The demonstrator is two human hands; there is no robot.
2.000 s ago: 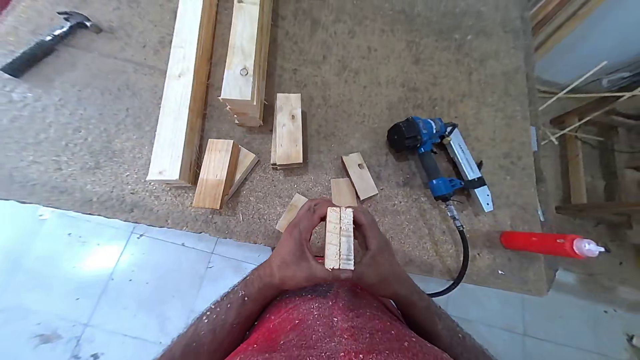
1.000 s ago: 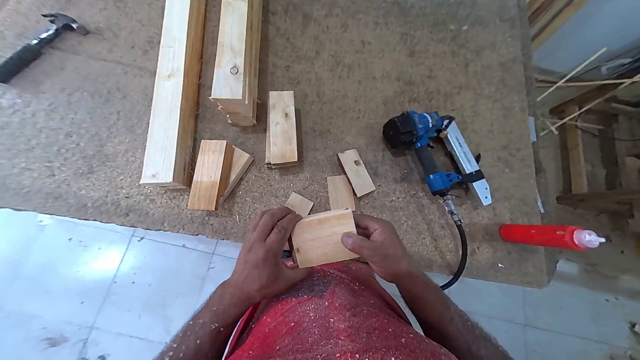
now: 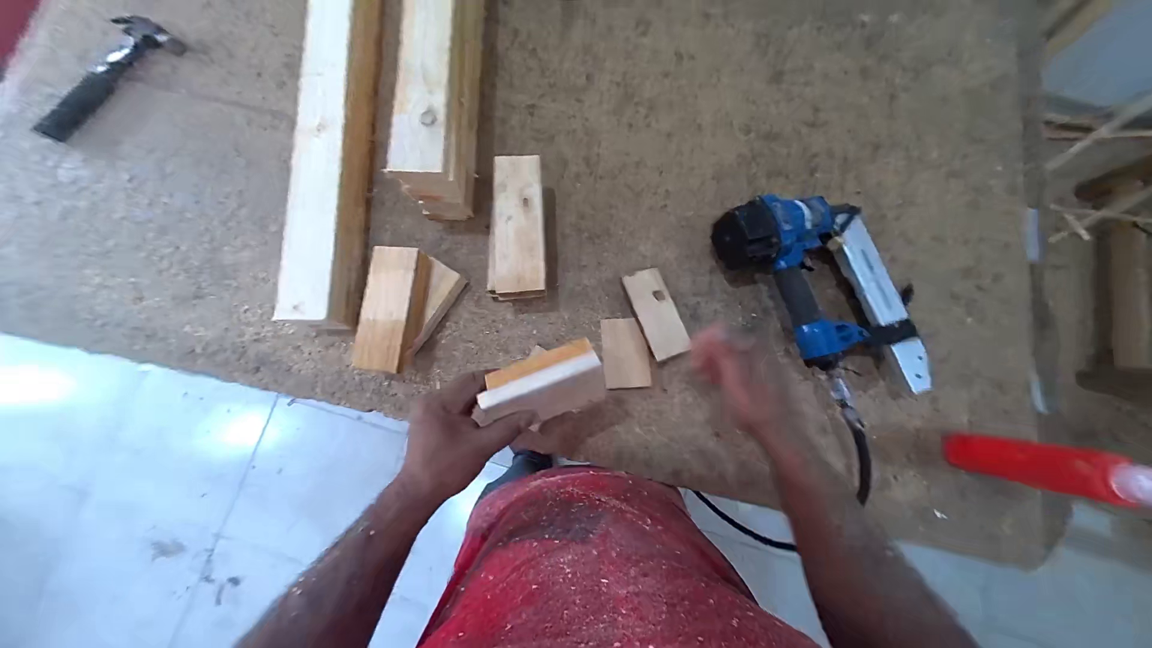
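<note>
My left hand (image 3: 463, 434) grips two short wooden blocks (image 3: 544, 382), laid face to face, above the bench's near edge. Motion blurs my right hand (image 3: 733, 373); it appears to hold nothing and is over the bench, left of a blue pneumatic nailer (image 3: 801, 279). Between my hands lie two small flat wood pieces, one plain (image 3: 625, 353) and one with a dark knot or hole (image 3: 656, 315). A short stacked block (image 3: 517, 225) lies farther back. Left of it, another block (image 3: 387, 309) leans on or overlaps an angled piece (image 3: 438, 301).
Long wooden boards (image 3: 315, 171) and a stack of boards (image 3: 423, 108) run toward the back. A claw hammer (image 3: 99, 79) lies at far left. A red bottle (image 3: 1044, 466) lies at the right edge. The nailer's black hose (image 3: 862, 459) drops over the bench's near edge.
My right hand has let go of the wooden blocks and moved right, toward the nailer. My left hand keeps them, now tilted so that their edges show.
</note>
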